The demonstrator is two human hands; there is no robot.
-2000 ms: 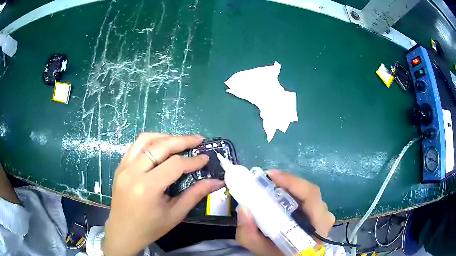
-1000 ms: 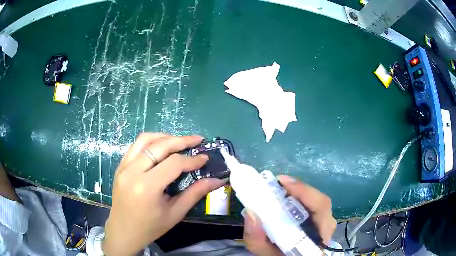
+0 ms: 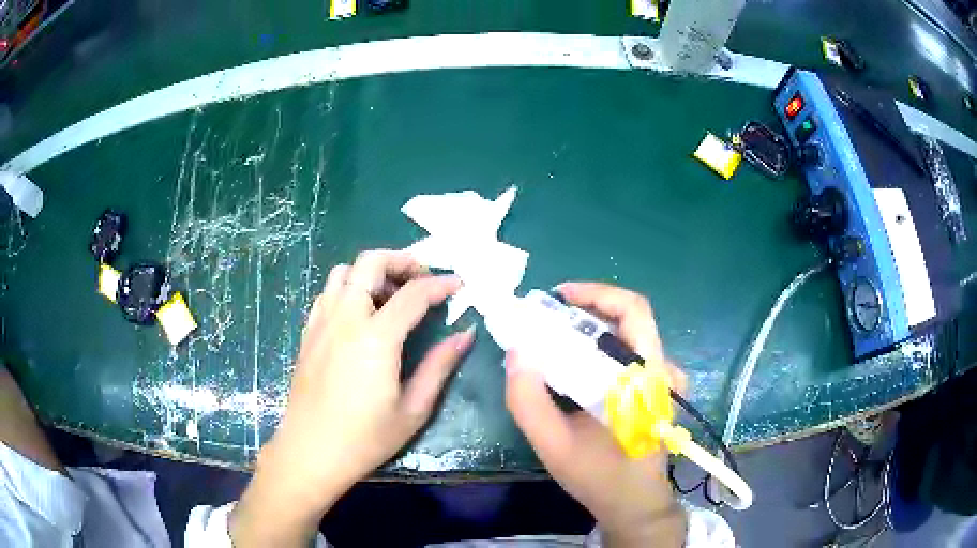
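Observation:
My right hand holds the white glue syringe by its barrel, with the yellow cap at its rear and the narrow end pointing at the paper. My left hand is at the near left edge of the white wiping paper. Its fingertips touch or overlap the paper; whether they pinch it is hard to tell. A black device housing with its yellow-edged battery lies at the left, beside another housing and its battery.
The blue glue controller stands at the right, with a pale hose running from it. A housing and battery lie left of it. A pale rail and metal post border the bench's far side. A sleeve is at lower left.
The housing has left my left hand; another housing with battery now lies at the left. My left hand has moved to the paper, and the syringe points there. The view has shifted.

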